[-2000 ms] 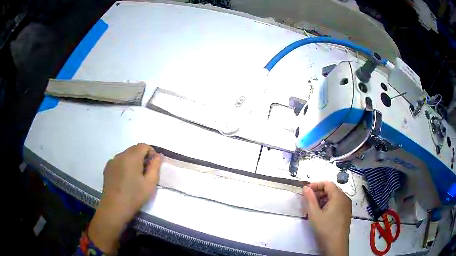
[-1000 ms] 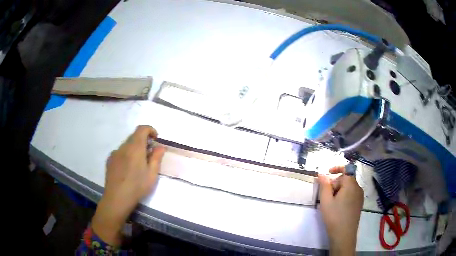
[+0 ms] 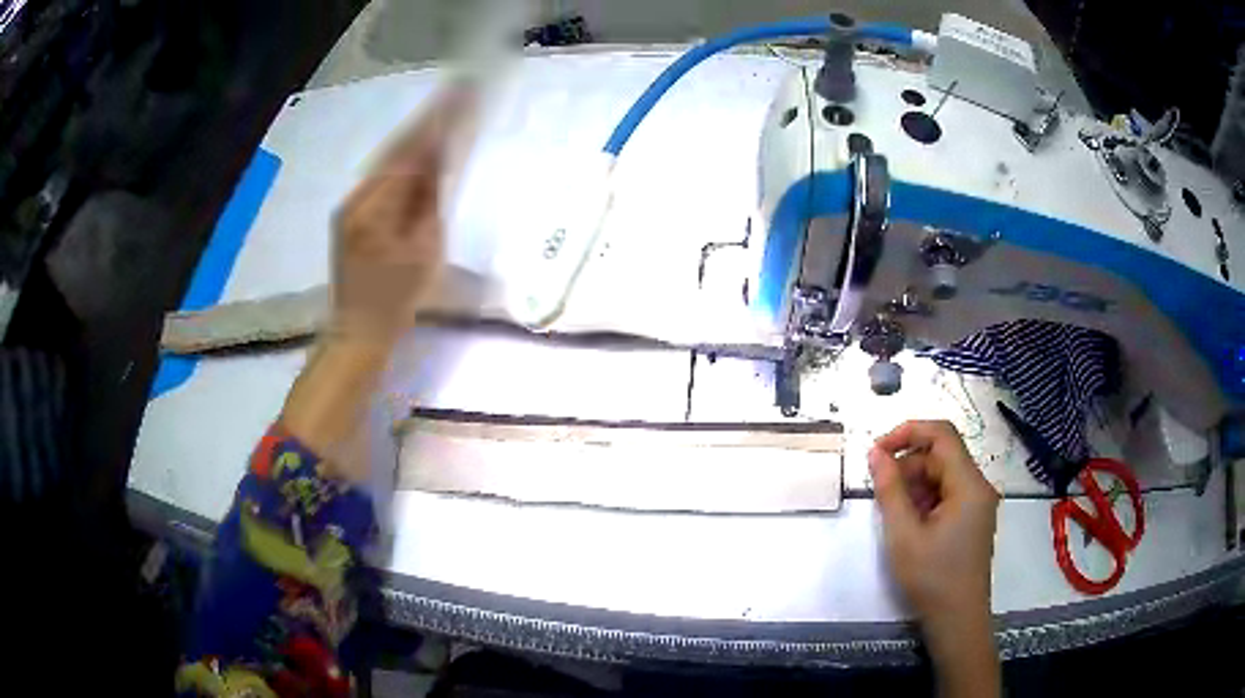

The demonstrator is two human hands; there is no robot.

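Observation:
A pale fabric strip [image 3: 621,477] with a dark upper edge lies flat on the table in front of the machine. My right hand [image 3: 935,511] is just right of its right end, not touching it, fingers curled with thumb and fingertip together; nothing shows in it. My left hand [image 3: 396,239] is raised over the left-back of the table and blurred. A pale blur is at its fingertips; I cannot tell if it is held. The needle area [image 3: 817,327] is behind the strip's right end.
The sewing machine [image 3: 1038,259] stands at right, with a striped cloth [image 3: 1045,382] and red-handled scissors [image 3: 1096,525] near it. A khaki strip [image 3: 246,325] lies at left, partly behind my left arm. A blue gooseneck [image 3: 683,79] with a white paddle [image 3: 553,280] arches over the table.
My left hand has let go of the strip's left end and moved up and back. My right hand has released the right end. The strip now lies flat. The view has shifted.

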